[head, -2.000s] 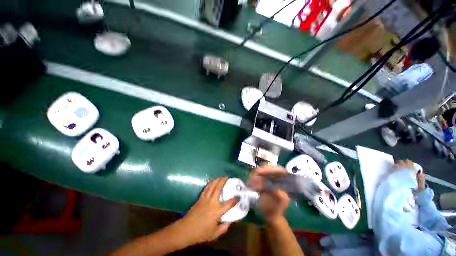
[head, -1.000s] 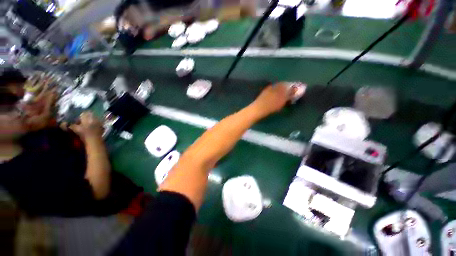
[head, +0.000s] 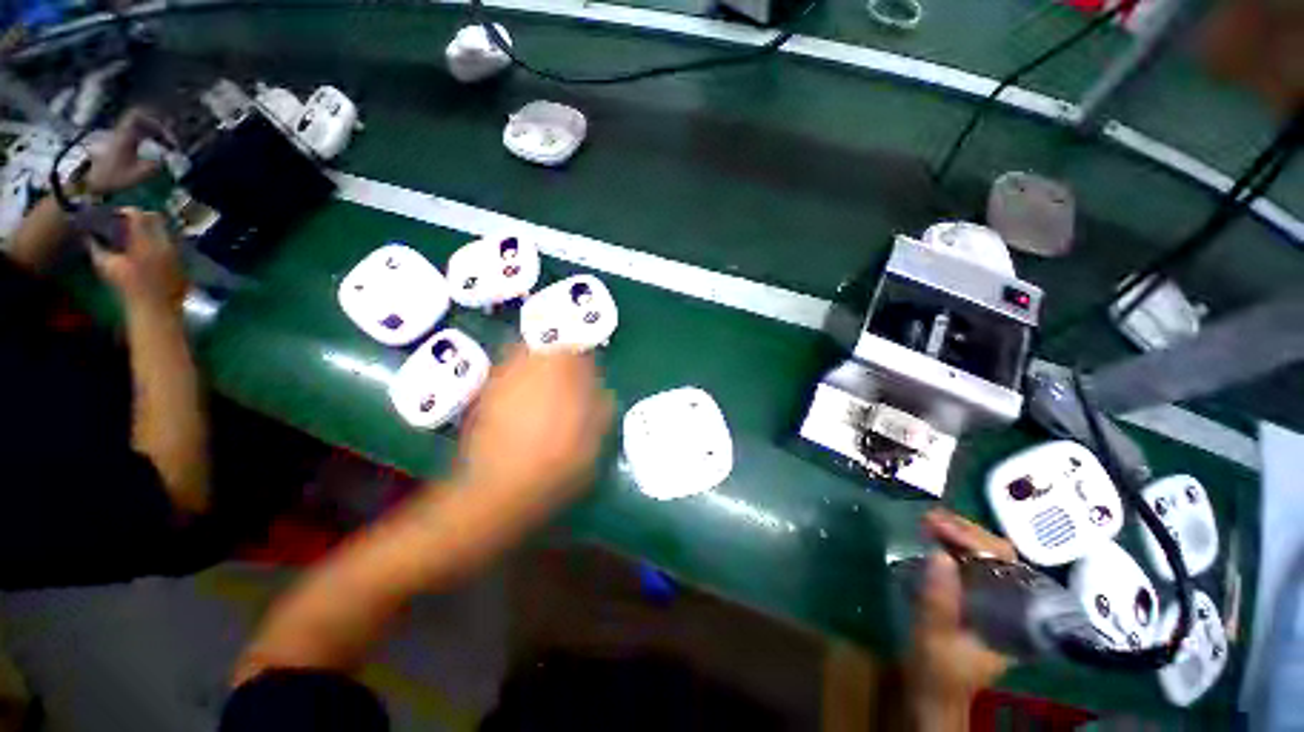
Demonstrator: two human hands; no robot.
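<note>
My left hand (head: 536,415) is blurred, over the green bench just below a group of white face-side units (head: 568,315). Its fingers are not clear, and I cannot tell whether it touches the nearest unit. A plain white unit (head: 678,443) lies flat on the bench to the right of this hand. My right hand (head: 947,629) is at the lower right, around the grey electric screwdriver (head: 1018,606), which has a black cable looping from its rear. The screw feeder (head: 950,336) stands above my right hand, with its white front ledge towards me.
More face-side units (head: 1055,501) lie right of the screwdriver. A darker conveyor belt (head: 687,186) beyond the white strip carries scattered units (head: 545,132). A neighbour's hands (head: 140,258) work at the left near a black box (head: 258,186). Black cables hang at the upper right.
My left hand has come back from a unit on the belt to the bench. The group at left now shows more units. My right hand and the screwdriver are back in view.
</note>
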